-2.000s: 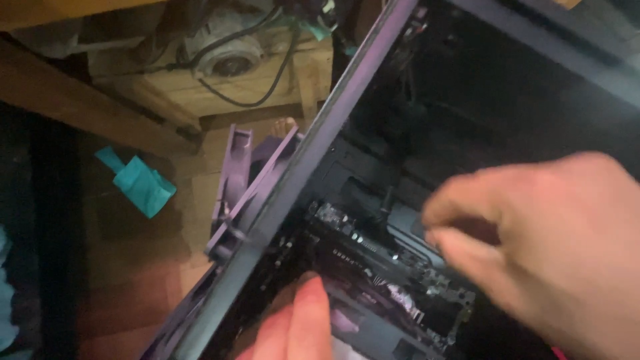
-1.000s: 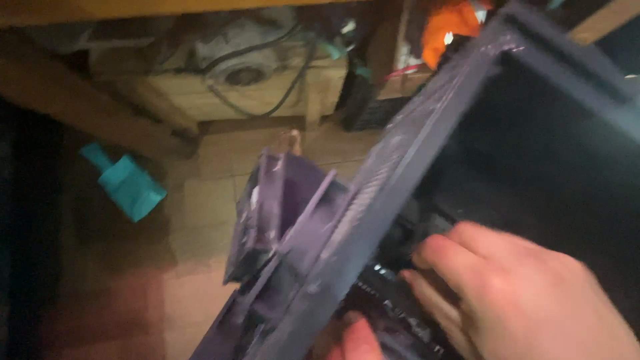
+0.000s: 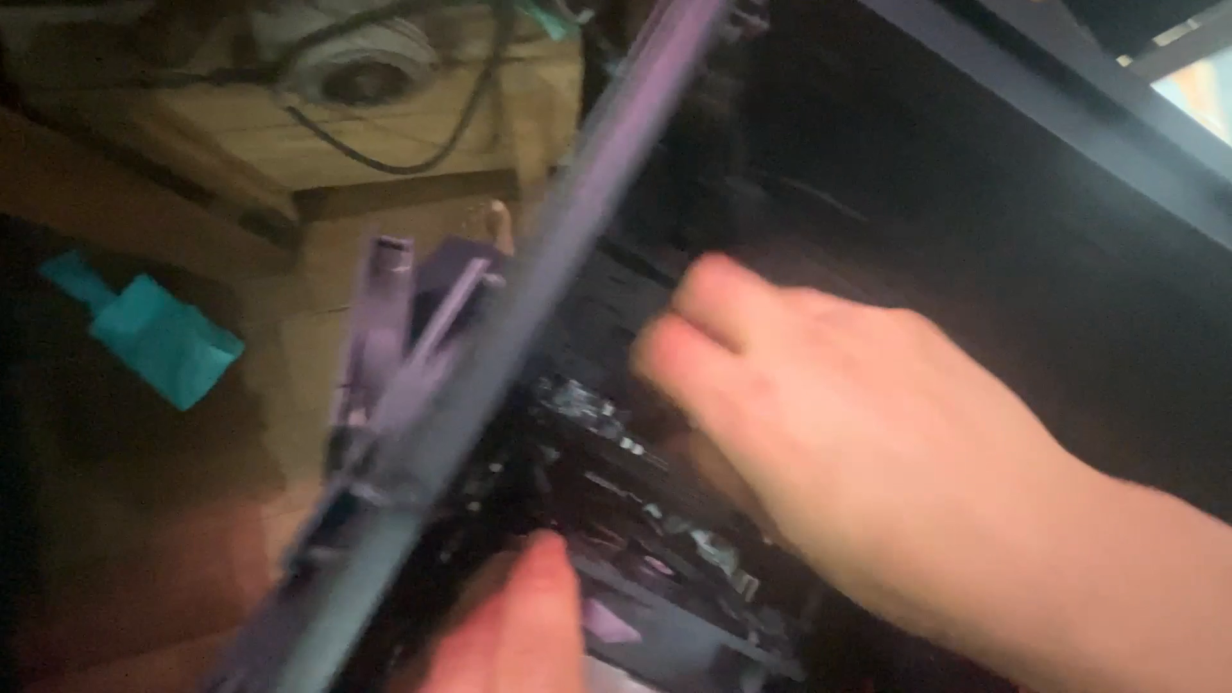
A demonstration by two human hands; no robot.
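Observation:
An open dark computer case (image 3: pixel 539 289) fills the right half of the view, its long edge running diagonally. Inside it, a circuit board with small shiny parts (image 3: pixel 664 500) shows, blurred. My right hand (image 3: pixel 828 414) is over the board's upper side, fingers curled and fingertips partly hidden; whether it holds anything cannot be seen. My left hand (image 3: pixel 520 626) enters from the bottom edge, fingers pointing up beside the board's lower part, the rest of it out of view. A purple-tinted panel or bracket part (image 3: pixel 385 337) stands against the outside of the case.
A teal cloth or pouch-like item (image 3: pixel 164 337) lies on the tiled floor (image 3: pixel 298 385) at the left. Behind stand a wooden beam (image 3: pixel 154 173) and a wooden box-like frame (image 3: pixel 433 125) with a dark cable (image 3: pixel 414 168) looped in front.
The view has swung and come back, so the case edge sits differently. Both hands stay inside the case; finer hand moves are blurred.

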